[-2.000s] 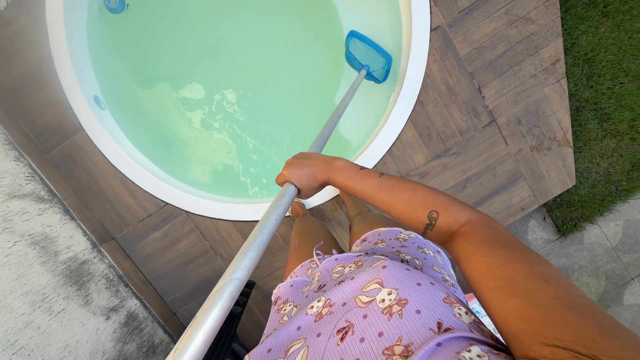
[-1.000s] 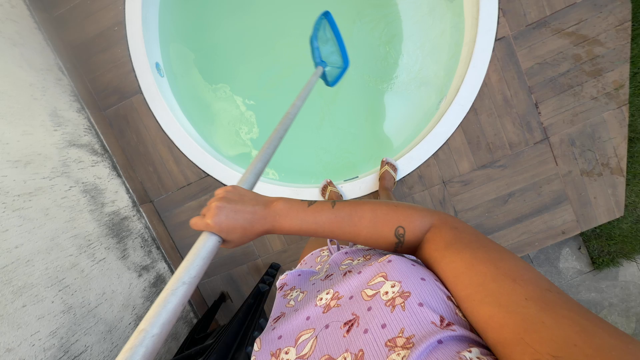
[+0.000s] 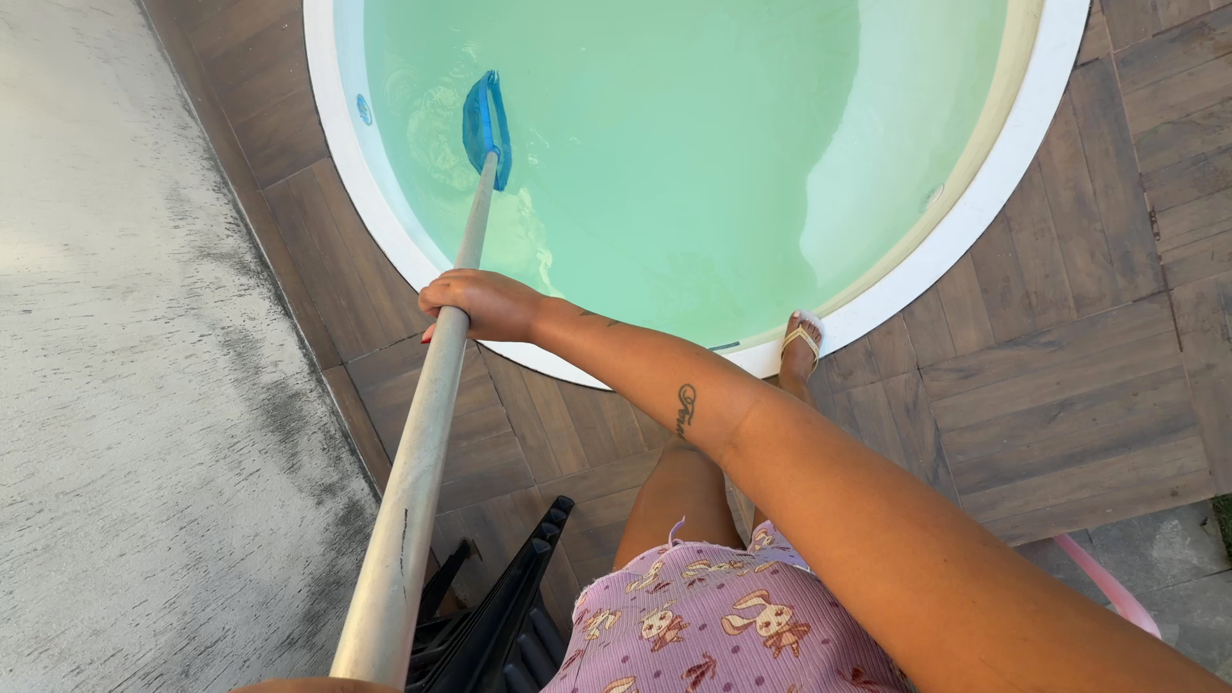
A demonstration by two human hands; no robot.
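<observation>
My right hand [image 3: 486, 305] is closed around the grey metal pole [image 3: 409, 481] of a pool skimmer, with that arm reaching across my body from the lower right. A blue net head [image 3: 488, 130] at the pole's far end is in the greenish water [image 3: 654, 173], on the left side of the round pool. At the bottom edge only a sliver of my left hand [image 3: 318, 685] shows by the pole's near end; its fingers and grip are hidden.
The white pool rim [image 3: 1035, 125] curves in front of me, my sandalled foot [image 3: 801, 345] against it. Wood-look tiles [image 3: 1068, 404] surround the pool. Folded black plastic furniture [image 3: 510, 606] stands beside my legs, near a weathered grey wall [image 3: 164, 385] at left. A pink strip [image 3: 1107, 582] lies at lower right.
My right hand and the pole have swung left. The net, earlier at the pool's right side and then near its middle, is now at the left side. The view has shifted too.
</observation>
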